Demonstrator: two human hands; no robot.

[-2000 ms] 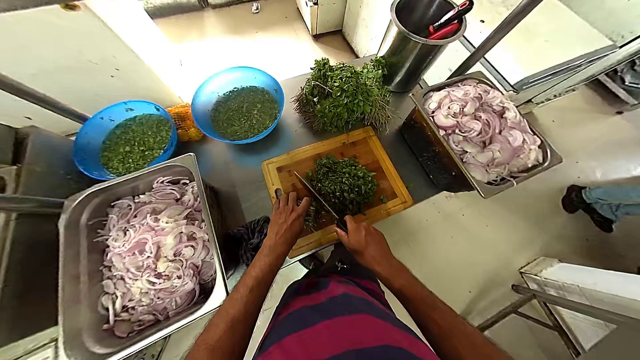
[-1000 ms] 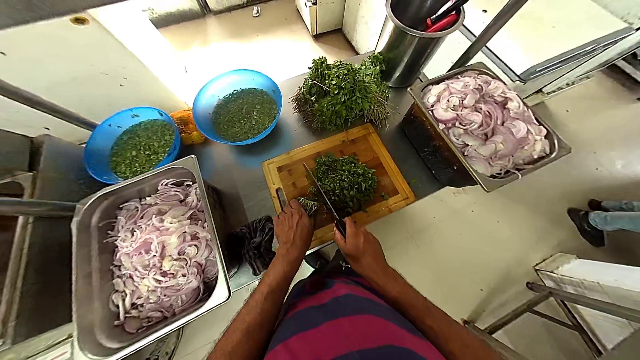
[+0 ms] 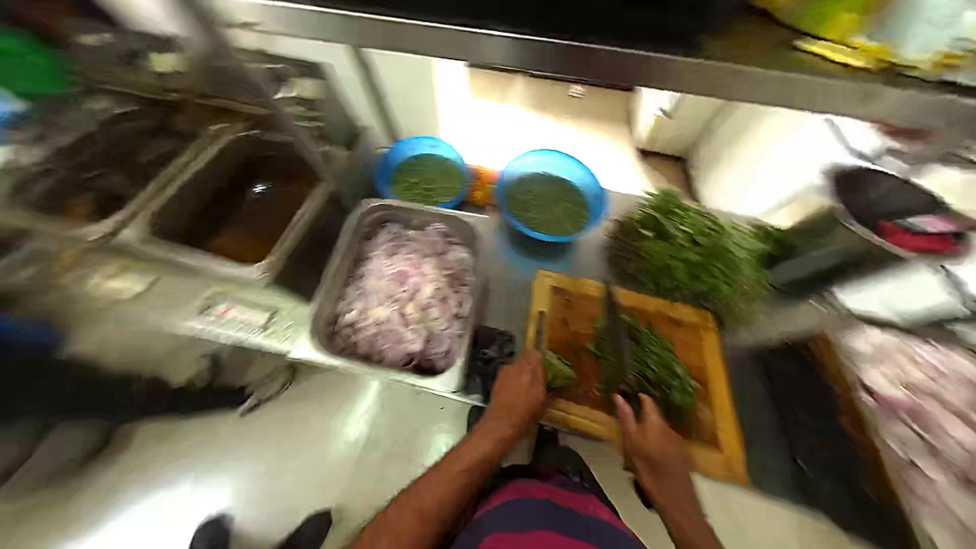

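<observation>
My right hand grips the dark handle of a kitchen knife, its blade pointing away over the wooden cutting board. Cut leafy herbs lie under and to the right of the blade. At the board's left edge is my left hand, beside a small bundle of greens; blur hides whether its fingers hold the bundle. A larger heap of leafy herbs rests behind the board.
Left of the board stands a steel pan of sliced onions. Blue bowls of chopped greens sit behind. A steel pot and more sliced onions are on the right. A steel shelf crosses above. Another person's feet show lower left.
The view has swung left, bringing in the shelf and dark-filled containers. The knife stays in my right hand; its blade now points more directly away from me.
</observation>
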